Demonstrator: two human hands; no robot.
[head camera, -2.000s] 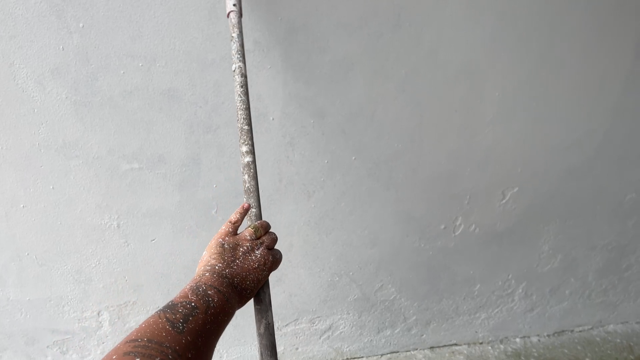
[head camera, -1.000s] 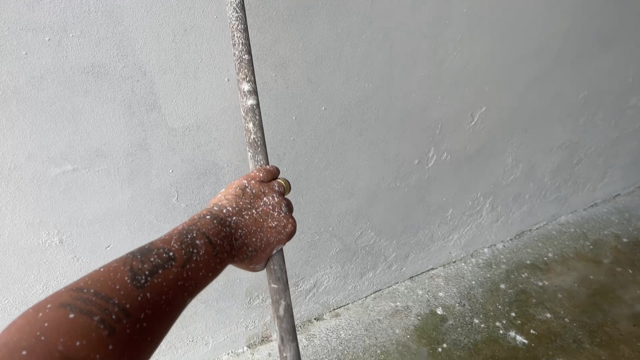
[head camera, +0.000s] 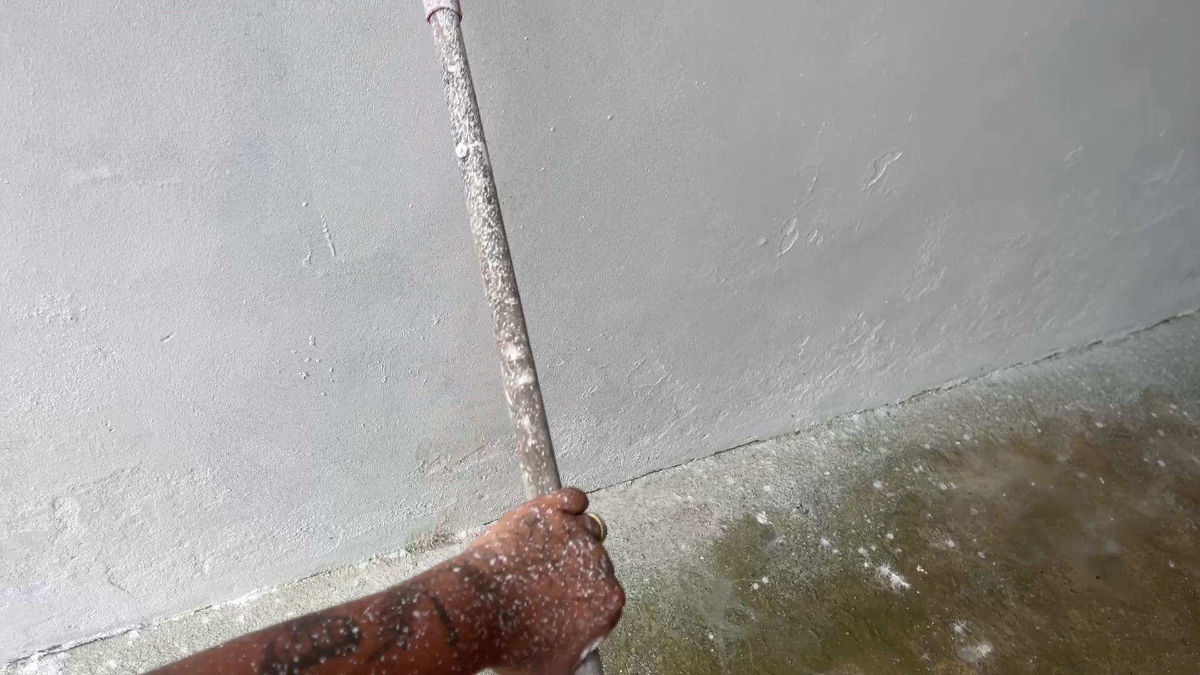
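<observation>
My left hand (head camera: 553, 581), speckled with white paint and wearing a ring, is closed around a long pole (head camera: 502, 272) at the bottom centre of the head view. Paint spatter covers the pole, which leans slightly, its upper part to the left. A pale pinkish collar (head camera: 442, 9) shows on it at the top edge; whatever is above that lies outside the frame. Behind the pole stands a painted light grey wall (head camera: 750, 187) with a rough, bumpy surface. My right hand is not in view.
A concrete floor (head camera: 937, 525) with greenish and brown stains and white paint drops meets the wall along a slanting line, from the lower left to the right edge.
My left hand has moved lower in the view, still around the pole. The view has tilted down, and more of the floor shows. The pole's collar, out of frame one second ago, is visible again.
</observation>
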